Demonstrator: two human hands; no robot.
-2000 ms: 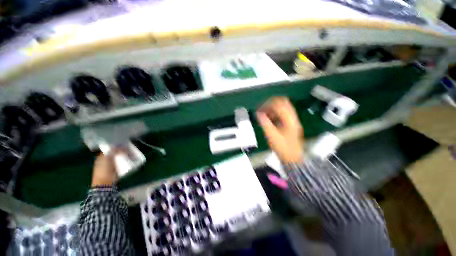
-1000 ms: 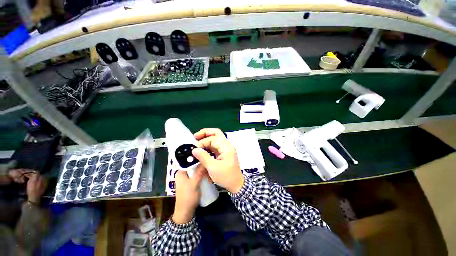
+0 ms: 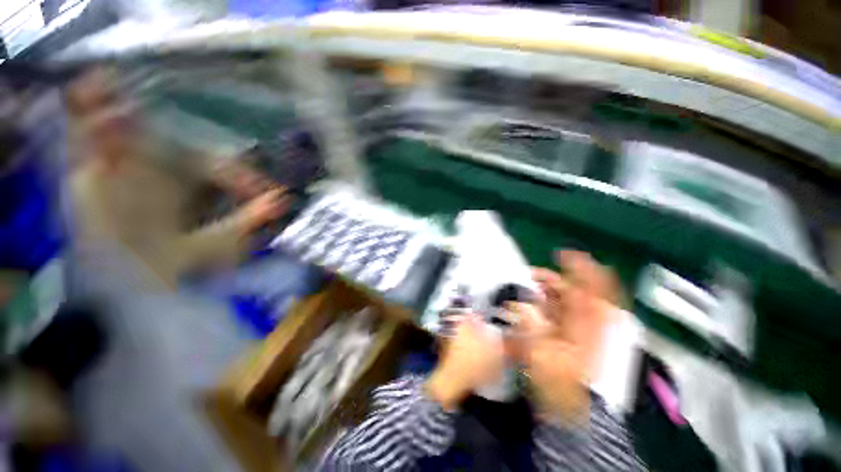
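The frame is strongly blurred. A white camera housing (image 3: 491, 251) is held in front of me, its upper end pointing away over the bench edge. A black sticker (image 3: 507, 300) shows on its front end, between my hands. My left hand (image 3: 472, 358) grips the housing from below. My right hand (image 3: 570, 323) is at the right side of the sticker, its fingers partly raised; its exact contact is blurred. A sticker sheet (image 3: 616, 361) lies partly hidden behind my hands.
A bagged sticker sheet (image 3: 355, 238) lies to the left. Below it is a cardboard carton (image 3: 267, 355) with white parts. A person (image 3: 157, 184) is at the far left. Another housing (image 3: 692, 300) is on the green belt; a pink object (image 3: 664, 398) and white cloth (image 3: 728, 406) are at the right.
The view has swung left and tilted, bringing the neighbouring person and the carton further in. The housing stays in my hands; my right hand's fingers are more raised beside it.
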